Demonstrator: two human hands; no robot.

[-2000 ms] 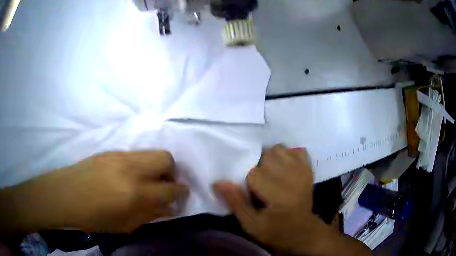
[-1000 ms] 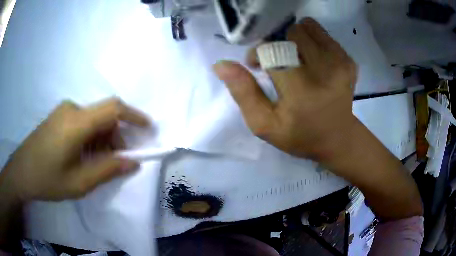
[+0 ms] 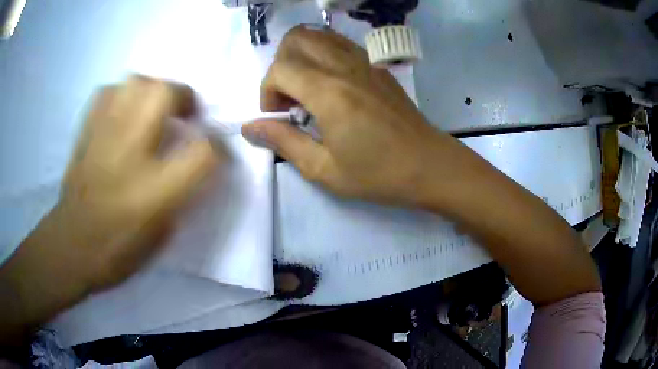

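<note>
A white fabric panel (image 3: pixel 231 223) lies folded on the machine table, its near edge hanging close to the table's front edge. My left hand (image 3: pixel 137 173), blurred, is curled on the panel's left part, with cloth between thumb and fingers. My right hand (image 3: pixel 339 115) pinches a narrow folded edge of the white cloth between thumb and fingers, just below the machine head. The presser foot (image 3: pixel 258 24) stands at the top, beyond my hands; nothing shows clearly under it. The far part of the panel is overexposed.
A ribbed cream-white knob (image 3: pixel 393 45) is right of the foot. A brown worn patch (image 3: pixel 292 281) lies at the table's front edge, beside a printed ruler. Cut white strips (image 3: pixel 632 189) hang at the right table edge. A pale bar (image 3: pixel 10 19) is at top left.
My right hand has moved left and down from beside the knob and closed on the cloth. My left hand has moved up and right. The panel's near part has shifted right, partly over the worn patch.
</note>
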